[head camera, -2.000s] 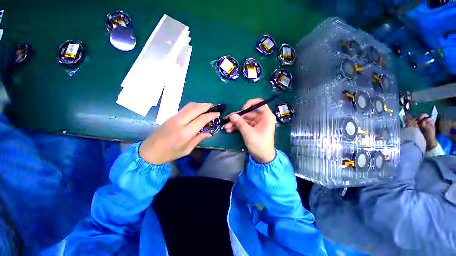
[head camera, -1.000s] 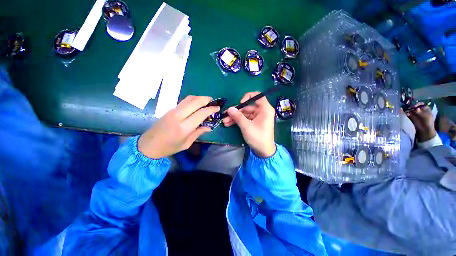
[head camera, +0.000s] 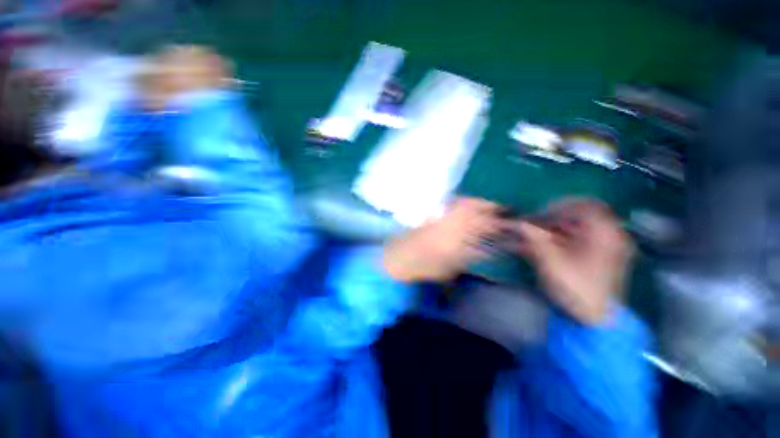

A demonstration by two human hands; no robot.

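The whole head view is strongly blurred. My left hand (head camera: 445, 242) is bent around a small dark piece (head camera: 489, 236), mostly hidden by the fingers; earlier frames show it as a round watch housing. My right hand (head camera: 583, 257) is close beside it on the right, its fingertips near the left hand's. A dark streak shows between the hands and over the right fingers. The tweezers cannot be made out clearly. White adhesive strips (head camera: 428, 150) lie on the green bench beyond my left hand.
Another white strip (head camera: 366, 94) lies farther left over blurred dark pieces. Smeared housings (head camera: 590, 147) lie beyond my right hand. The clear tray stack (head camera: 714, 321) is at the right edge. A neighbour in a blue smock (head camera: 154, 265) sits close on the left, hands at white sheets.
The view has swung left and blurred, so the bench, strips and my hands appear farther right, and the left neighbour is now in view. My hands remain close together.
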